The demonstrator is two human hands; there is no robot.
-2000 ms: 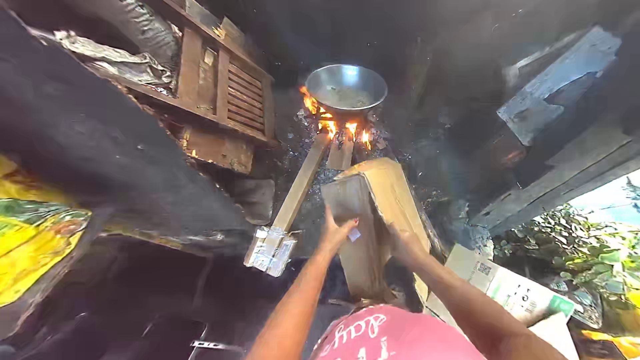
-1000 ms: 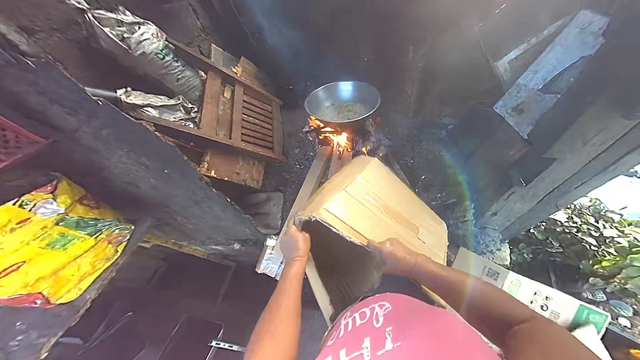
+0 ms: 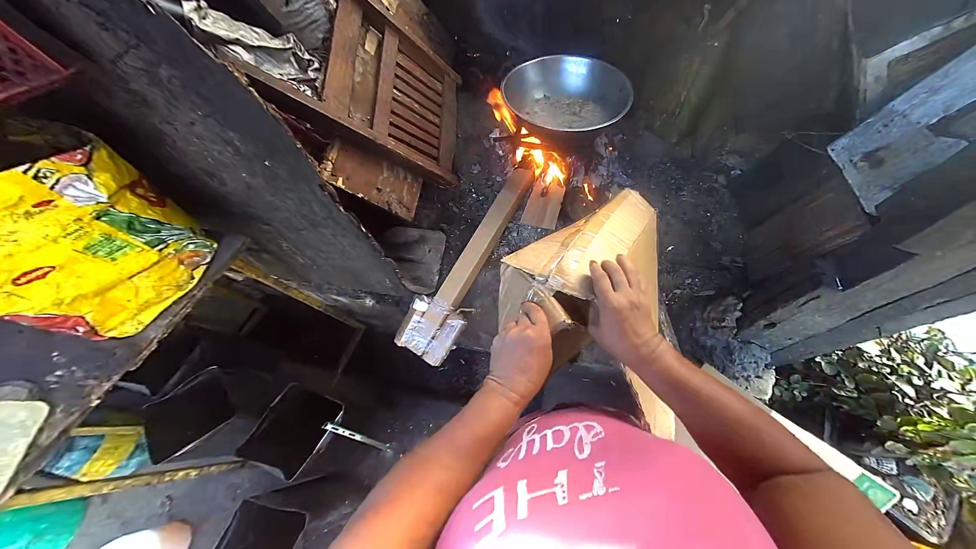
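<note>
A brown cardboard box (image 3: 610, 229), bent and partly collapsed, is held in front of my body. My left hand (image 3: 524, 347) grips a taped flap at its near left edge. My right hand (image 3: 627, 309) lies on the box's right side with the fingers spread over the cardboard, beside a dark opening. Beyond the box, a wide metal pan (image 3: 568, 95) with some bits in its bottom rests over a wood fire (image 3: 540, 156). Two pieces of wood run into the flames; the longer wooden stick (image 3: 484, 240) has foil-like wrapping (image 3: 431, 329) at its near end.
A slatted wooden panel (image 3: 393, 91) leans at the upper left. Yellow plastic packaging (image 3: 91, 244) lies on a ledge at the left, above dark containers (image 3: 286, 431). Wooden boards (image 3: 877, 297) and leafy plants (image 3: 892, 389) are on the right. A flat carton (image 3: 831, 457) lies under my right arm.
The box has been turned and folded between my hands. My left hand has moved from its far left corner to a flap near the middle, leaving the long stick in fuller view.
</note>
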